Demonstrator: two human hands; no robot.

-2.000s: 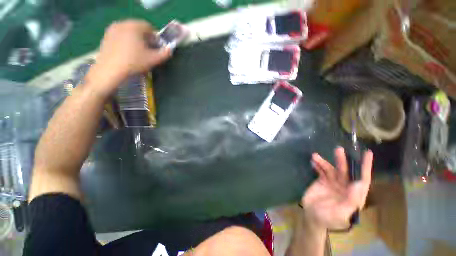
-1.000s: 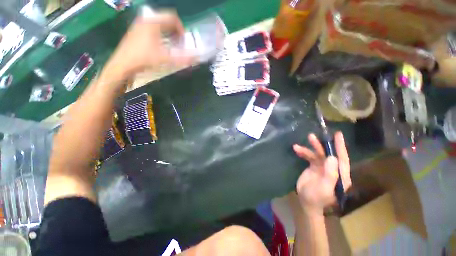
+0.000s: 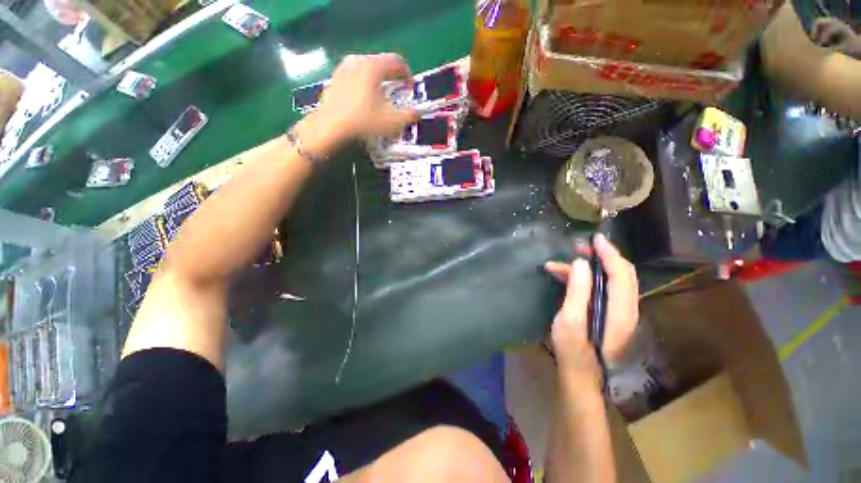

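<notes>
My left hand (image 3: 373, 99) reaches over the stacked phone boards (image 3: 411, 177), its fingers bent at the upper boards; whether it grips one is hard to tell. The boards are white with dark screens and red ends, in overlapping groups. The nearest group lies level on the mat, below the hand. My right hand (image 3: 597, 307) holds the black soldering iron (image 3: 598, 283) like a pen, its tip end near the rim of the round tan pot (image 3: 566, 189). LCD stacks (image 3: 146, 241) lie at left, partly hidden by my left forearm.
A thin wire (image 3: 357, 255) lies on the dark green mat (image 3: 425, 302). Phones lie on the green conveyor (image 3: 283, 104) beyond a pale rail. An orange bottle (image 3: 498, 57), cardboard boxes (image 3: 642, 47) and a fan grille (image 3: 585, 118) stand beyond. Another person's arm (image 3: 802, 61) shows upper right. Clear trays (image 3: 42, 321) are left.
My left hand has come from the conveyor side to the stacked boards. The board that lay slanted and apart no longer shows there; a level group lies below the stacks. The iron's tip is nearer the pot.
</notes>
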